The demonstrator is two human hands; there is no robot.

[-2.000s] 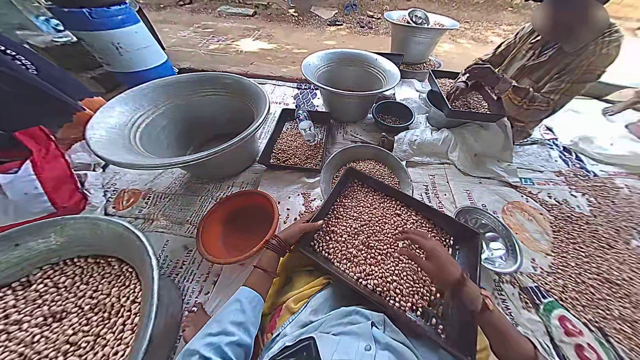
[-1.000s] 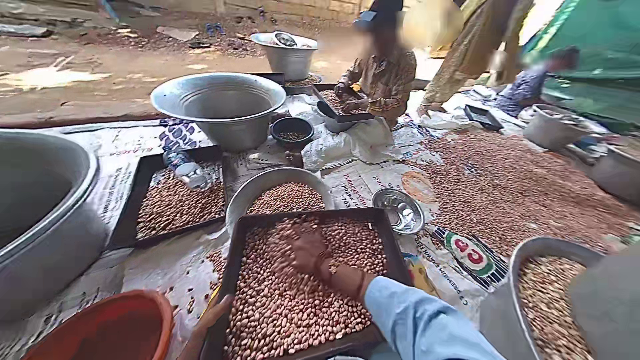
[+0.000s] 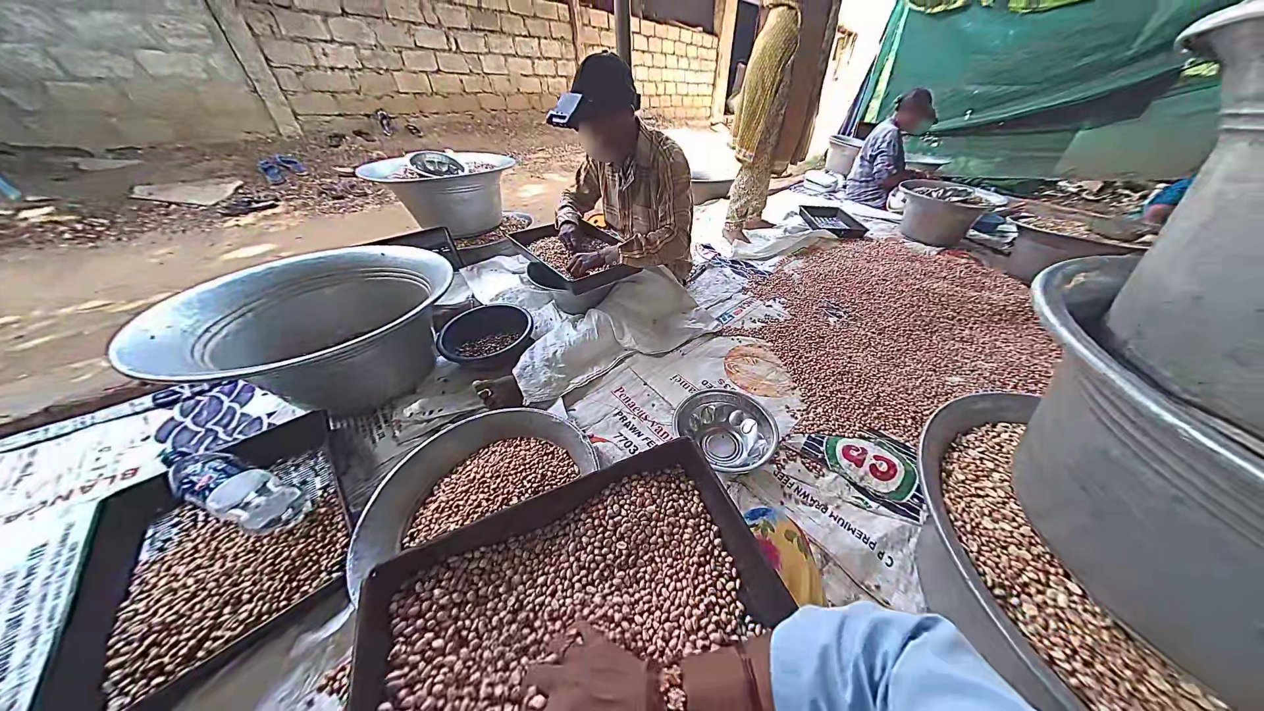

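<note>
A black rectangular tray (image 3: 726, 518), full of small brown nuts or seeds (image 3: 553, 592), lies low in front of me, tilted, its far side against a metal basin (image 3: 380, 523) that holds more of them. My right hand (image 3: 602, 671), in a light blue sleeve, rests palm down on the seeds near the tray's lower edge; its fingers are blurred, so whether it grips any cannot be told. My left hand is out of the frame. At the left, a second black tray (image 3: 94, 583) holds seeds and a clear plastic bottle (image 3: 237, 491).
A large metal basin (image 3: 286, 316) stands back left, beside a dark bowl (image 3: 484, 334). A shiny metal bowl (image 3: 726, 432) sits beyond my tray. Large basins (image 3: 997, 592) crowd the right. Seeds are spread on sacks (image 3: 899, 326). A person (image 3: 632, 188) works at another tray opposite.
The view has swung right, bringing basins in at the right. My left hand, at the tray's left edge earlier, is out of view. My right hand is now nearer the tray's lower edge.
</note>
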